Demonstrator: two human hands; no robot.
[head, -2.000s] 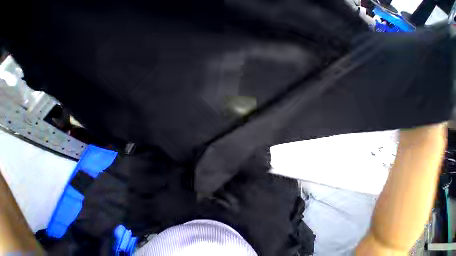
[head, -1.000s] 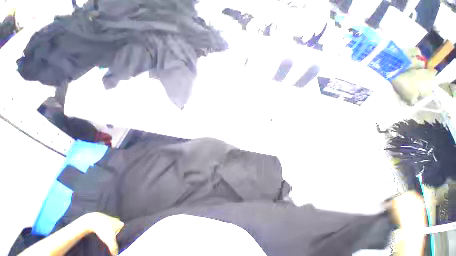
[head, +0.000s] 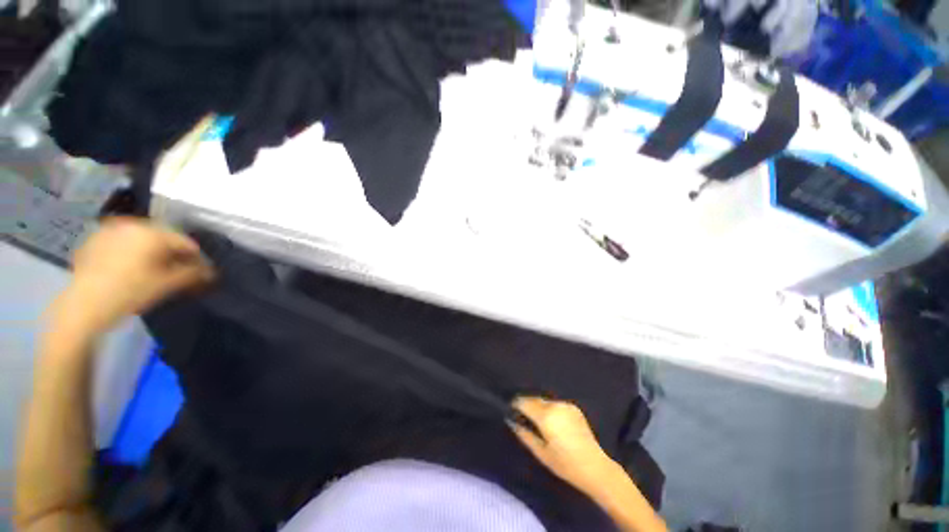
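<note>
A large black garment piece lies over my lap in front of the table edge. Its long straight folded edge is held stretched between my hands. My left hand, blurred, grips it at the left, by the table's left corner. My right hand pinches its other end, right of centre and below the table edge. The fingertips of my left hand are not clear. The white sewing machine stands on the table beyond, with no cloth seen under its needle area.
A black cloth heap lies on the table's back left. Small snips lie on the white table. Two black strips drape over the machine head, left of its control panel. A blue bin is at lower left.
The cloth was held up high, covering the view, then lowered to my lap. Since then my left hand has moved up to the table's left corner, and my right hand has moved inward to the left.
</note>
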